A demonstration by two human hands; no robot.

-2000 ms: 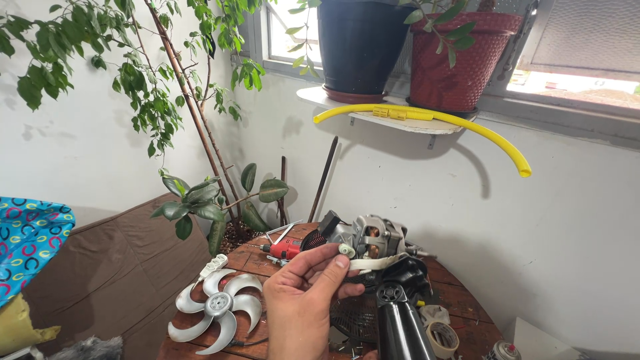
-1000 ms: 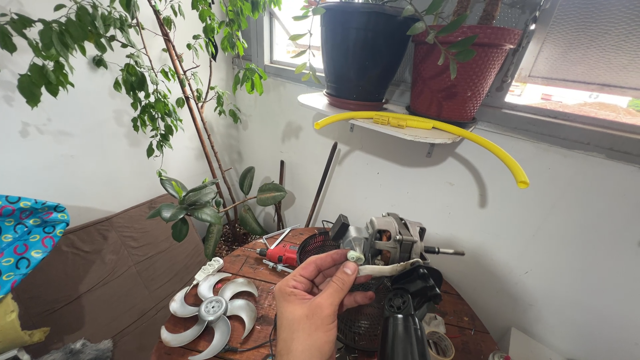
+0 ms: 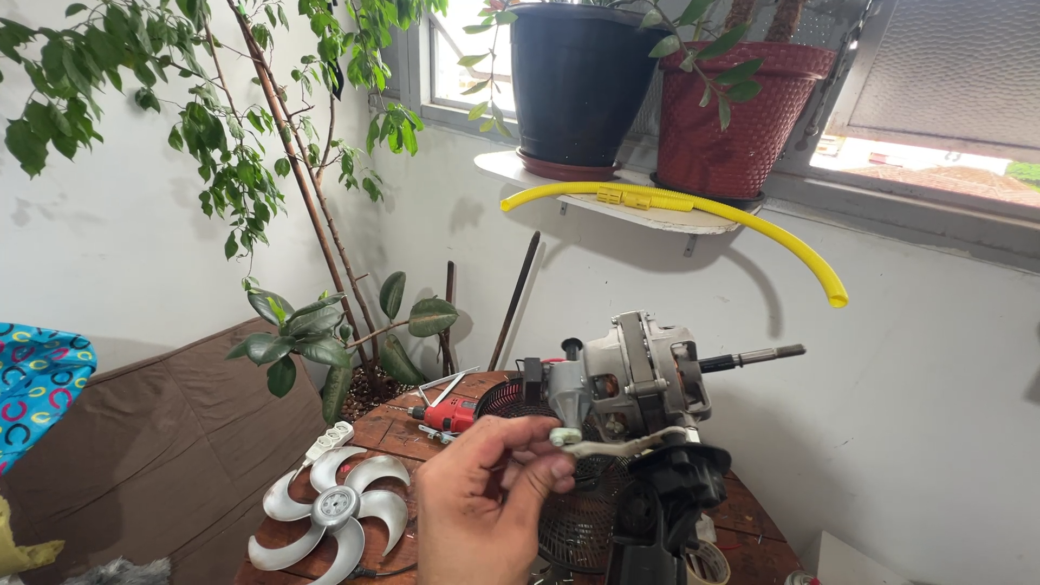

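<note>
My left hand [image 3: 496, 496] comes up from the bottom and pinches the near end of a pale curved linkage arm [image 3: 626, 447] between thumb and index finger. Beside the fingertips sits a pale greenish knob or crank piece [image 3: 566, 436], under the grey gear housing of a fan motor [image 3: 642, 374]. The motor's metal shaft [image 3: 756, 356] points right. Below it are the black plastic neck joint [image 3: 682, 475] and stand, which run down out of view. My right hand is not in view.
A silver fan blade [image 3: 335, 508], a white power strip [image 3: 329, 441], a red drill [image 3: 447, 414], a black fan grille [image 3: 573, 528] and tape rolls [image 3: 707, 562] lie on the wooden table [image 3: 382, 431]. Yellow corrugated tubing [image 3: 780, 231] rests across the plant shelf [image 3: 699, 221].
The motor has swung up and right, so that its housing and shaft stand higher above my left hand. My left hand stays at the linkage arm.
</note>
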